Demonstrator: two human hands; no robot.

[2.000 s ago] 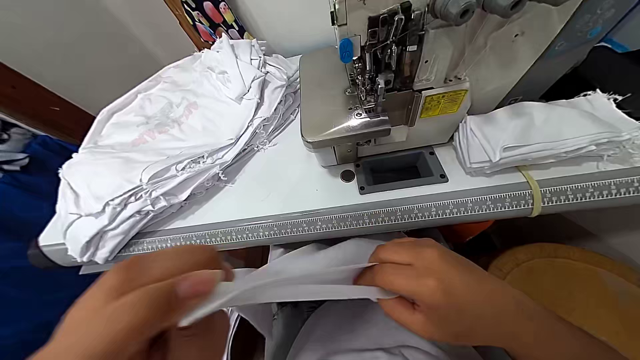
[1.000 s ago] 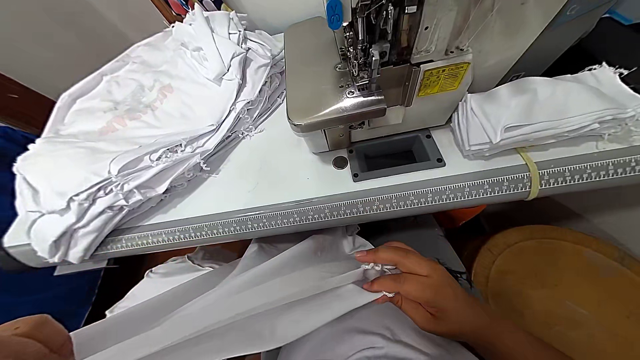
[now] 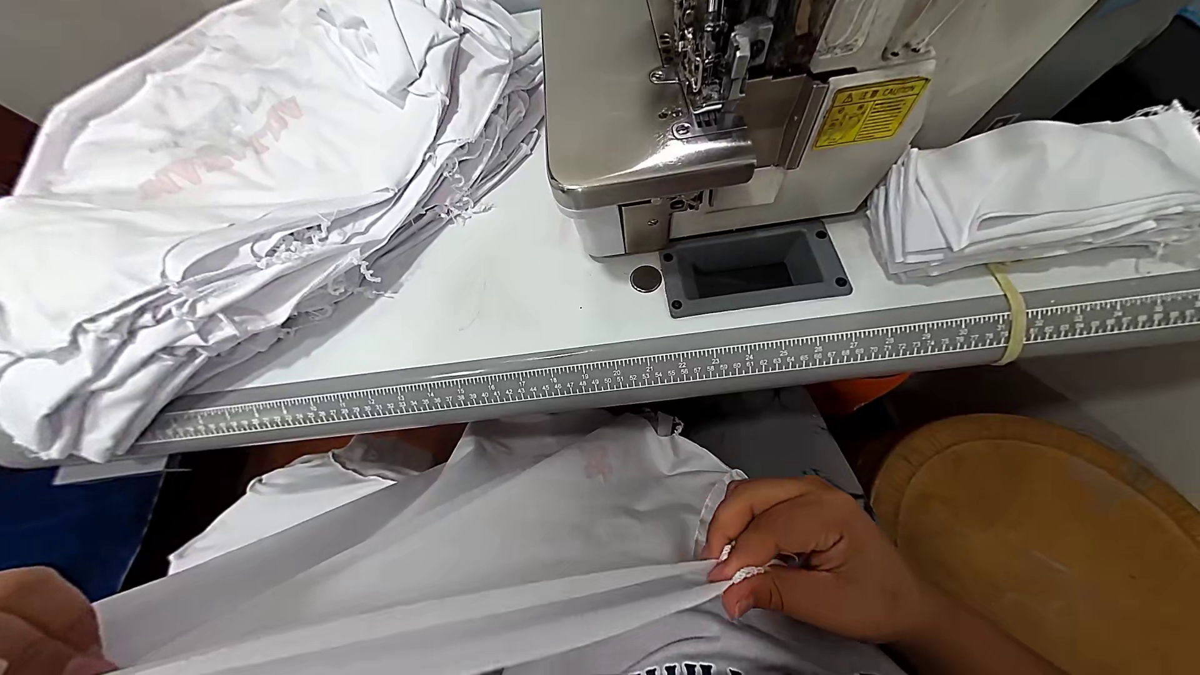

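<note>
A white fabric garment piece is stretched between my two hands below the table edge. My right hand pinches its overlocked edges between thumb and fingers. At the lower left, my left hand, partly out of frame, grips the other end. Above them stands an overlock sewing machine on the white table. A heap of white fabric pieces with frayed edges and a faint red print lies left of the machine. Folded white pieces are stacked at its right.
A measuring tape strip runs along the table's front edge, with a yellowish band around it at the right. A grey recessed tray sits before the machine. A round wooden stool top is at the lower right.
My left hand has moved left and down, away from my right hand, and the white fabric is now spread out between them. The view has moved closer to the table.
</note>
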